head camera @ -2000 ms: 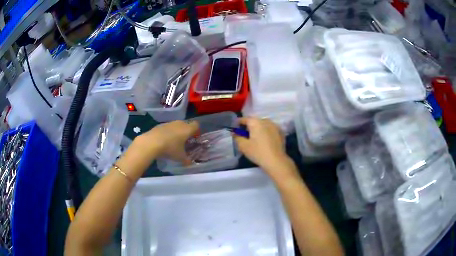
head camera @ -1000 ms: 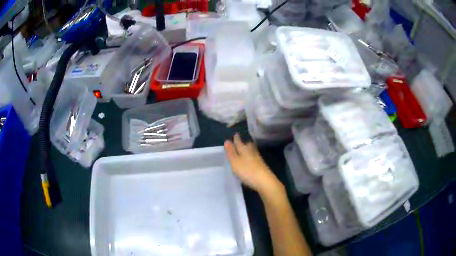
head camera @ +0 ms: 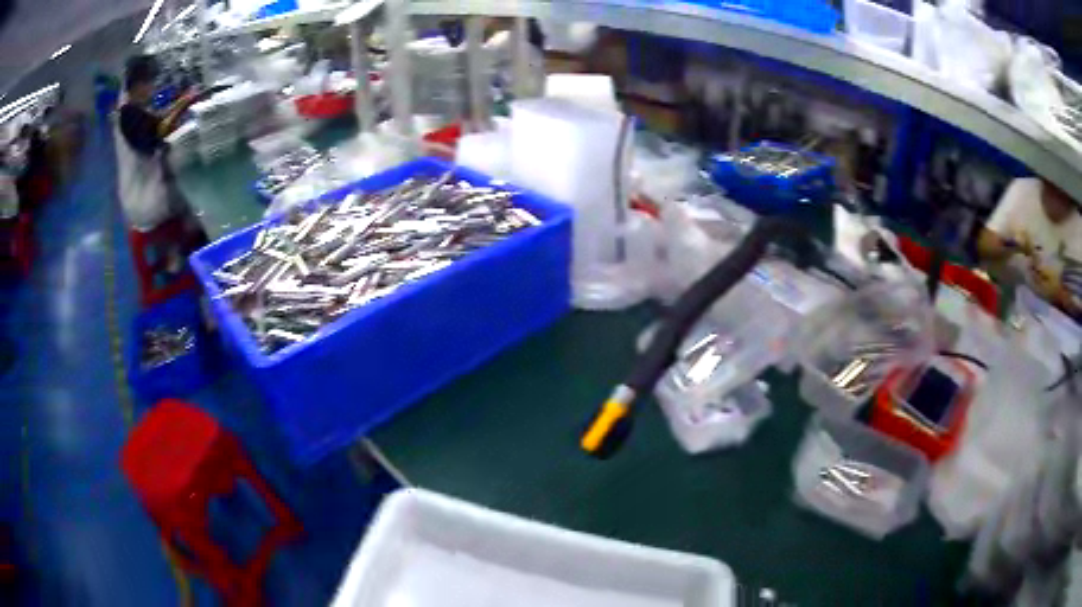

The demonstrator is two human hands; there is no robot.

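Neither of my hands is in the picture. A blue parts bin (head camera: 415, 356) full of loose silver cylindrical parts (head camera: 368, 249) stands on the green bench left of centre. The white work tray (head camera: 558, 548) lies nearest to me at the bottom edge, partly cut off; the part of its inside that shows is bare. A clear plastic parts box (head camera: 860, 480) with a few silver parts in it stands to the right.
A black hose (head camera: 700, 296) with a yellow nozzle (head camera: 606, 427) hangs over the bench. Clear boxes (head camera: 712, 409) and a red tray (head camera: 925, 409) stand right. A red stool (head camera: 190, 457) stands on the floor at left. People show at far left and right.
The view has swung left, bringing the whole blue bin and the aisle into view. My right hand has left the picture; my left hand was last seen in the oldest frame.
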